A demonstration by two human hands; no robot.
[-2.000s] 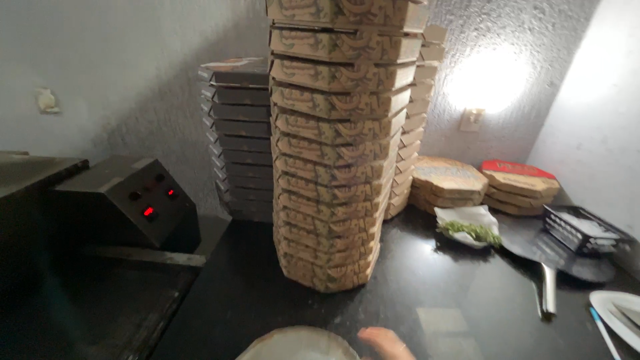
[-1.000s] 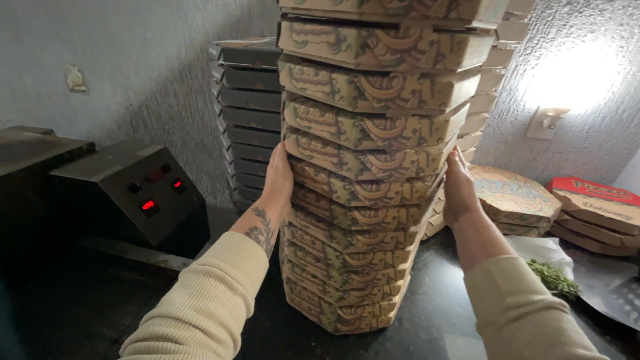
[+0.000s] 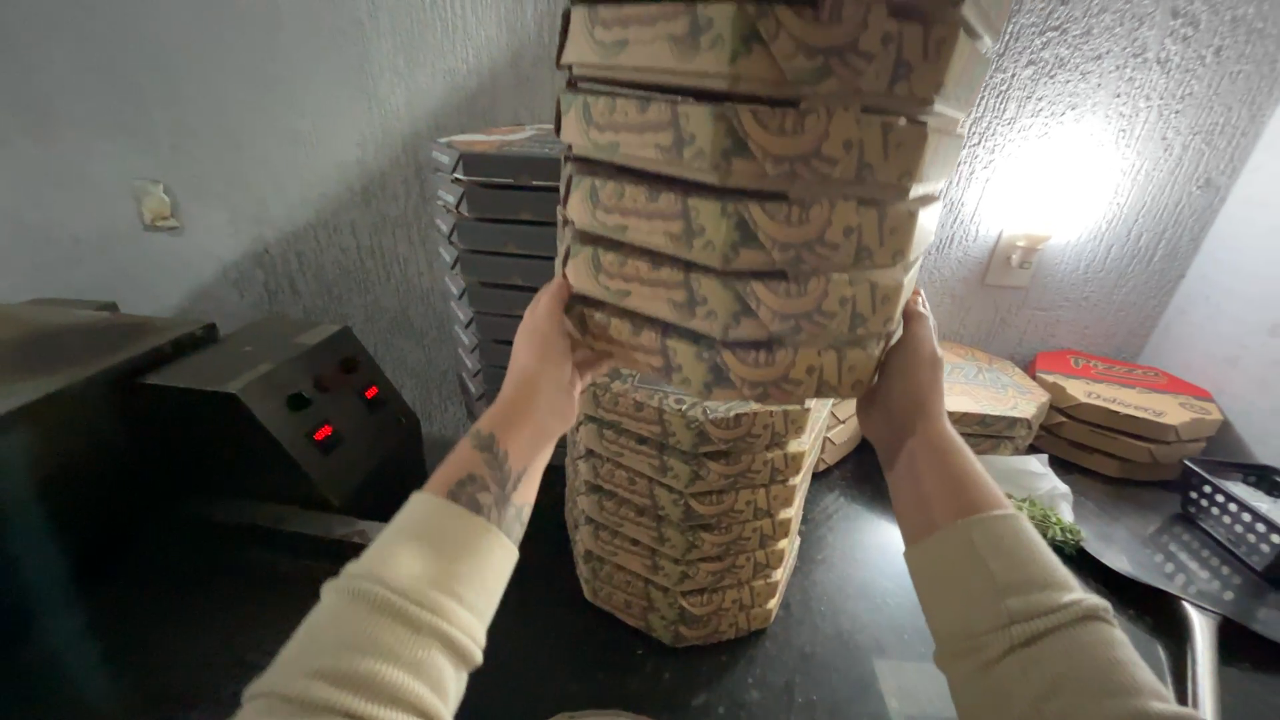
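Note:
Between my two hands is the upper part of a tall stack of printed cardboard pizza boxes (image 3: 750,230), held up and slightly tilted. My left hand (image 3: 545,355) grips its lower left edge, fingers partly under the lowest box. On the right side my right hand (image 3: 905,375) presses the same boxes near the bottom, its fingers mostly hidden behind them. Just below and behind stands the lower part of the stack (image 3: 690,530) on the dark counter, its top partly covered by the raised boxes. The top of the held stack is out of view.
A stack of black pizza boxes (image 3: 500,240) stands behind at left, near a control box with red displays (image 3: 290,410). On the right are flat pizza boxes (image 3: 1125,410), green herbs on white paper (image 3: 1045,522), a perforated metal peel (image 3: 1160,560) and a black basket (image 3: 1235,510).
Both hands, out at the stack's sides a second ago, have lifted its upper boxes off the lower ones. Two seconds ago the stack stood whole, with only one hand's fingers showing low in view.

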